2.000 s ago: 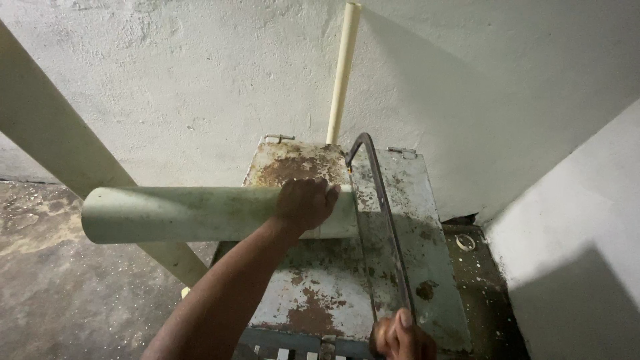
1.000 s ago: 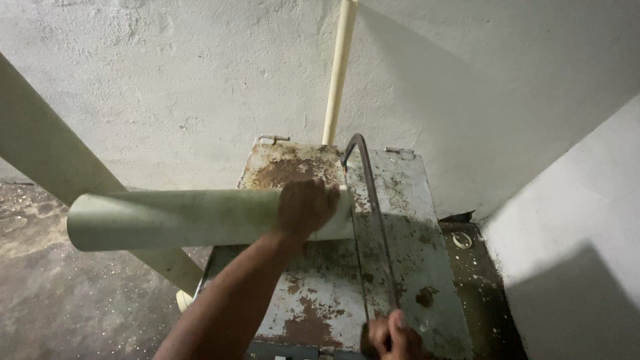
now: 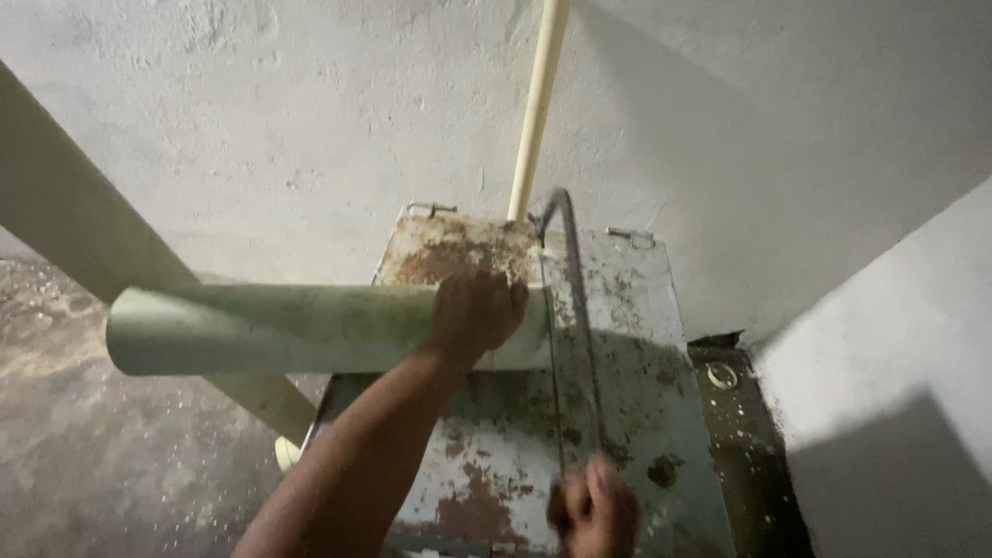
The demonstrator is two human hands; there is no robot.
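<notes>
A wide pale green plastic pipe point(image 3: 271, 329) lies across a rusty, paint-worn metal box top point(image 3: 480, 496). My left hand point(image 3: 480, 314) presses on the pipe near its right end, fingers curled over the top. My right hand point(image 3: 597, 508), somewhat blurred, grips the handle end of a hacksaw point(image 3: 577, 287). The saw's bowed frame reaches away toward the wall, and its thin blade runs along the right end of the pipe. How deep the blade sits in the pipe cannot be told.
A thin cream pipe point(image 3: 535, 116) leans on the wall behind the box. Another wide pipe point(image 3: 85, 178) slants down at the left, behind the held one. A pale ring point(image 3: 721, 376) lies on the floor right of the box, beside the white side wall point(image 3: 891, 349).
My right hand and the hacksaw have shifted slightly along the blade's line. The held pipe's left end has shifted slightly; my left hand stays on the pipe.
</notes>
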